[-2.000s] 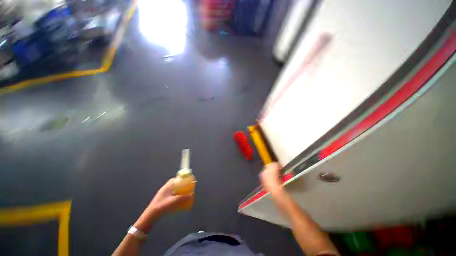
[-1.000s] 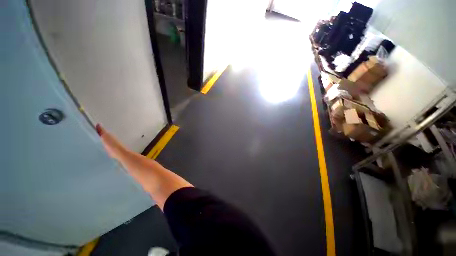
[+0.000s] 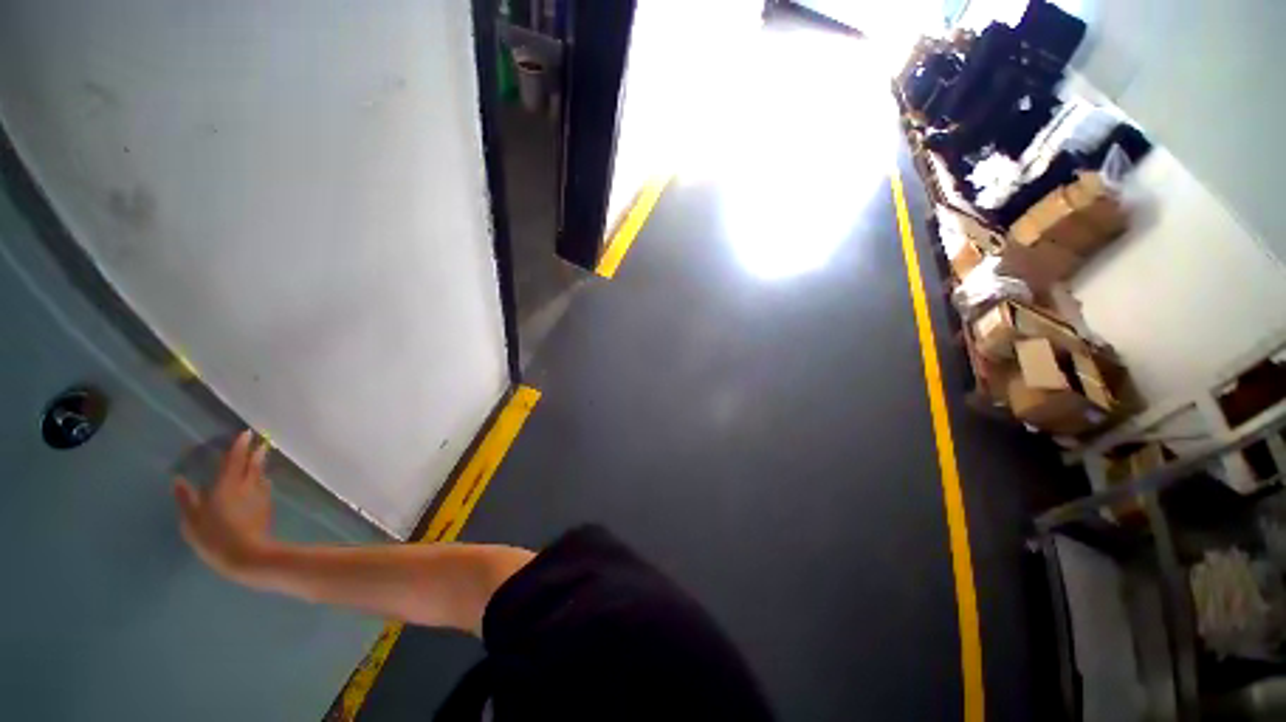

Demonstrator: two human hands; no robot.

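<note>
My right hand (image 3: 230, 519) reaches across to the left, below a dark sleeve. It is empty, with the fingers spread, at or against a pale blue-green door (image 3: 155, 621) near its edge; contact is not clear. A round metal lock or knob (image 3: 74, 419) sits on this door, left of the hand. My left hand is not in view. A small pale bit shows at the bottom edge beside the sleeve, too little to name.
A white wall or panel (image 3: 310, 268) stands beyond the door. A doorway with a dark frame (image 3: 595, 134) is further ahead. Yellow lines (image 3: 941, 466) edge the grey floor. Cardboard boxes (image 3: 1058, 388), dark piles (image 3: 994, 78) and a metal rack (image 3: 1164, 564) stand along the right.
The view has swung from the floor and the other door side to the aisle. My left hand with the bottle has left view. My right hand has lifted its fingers, and the door sits lower left.
</note>
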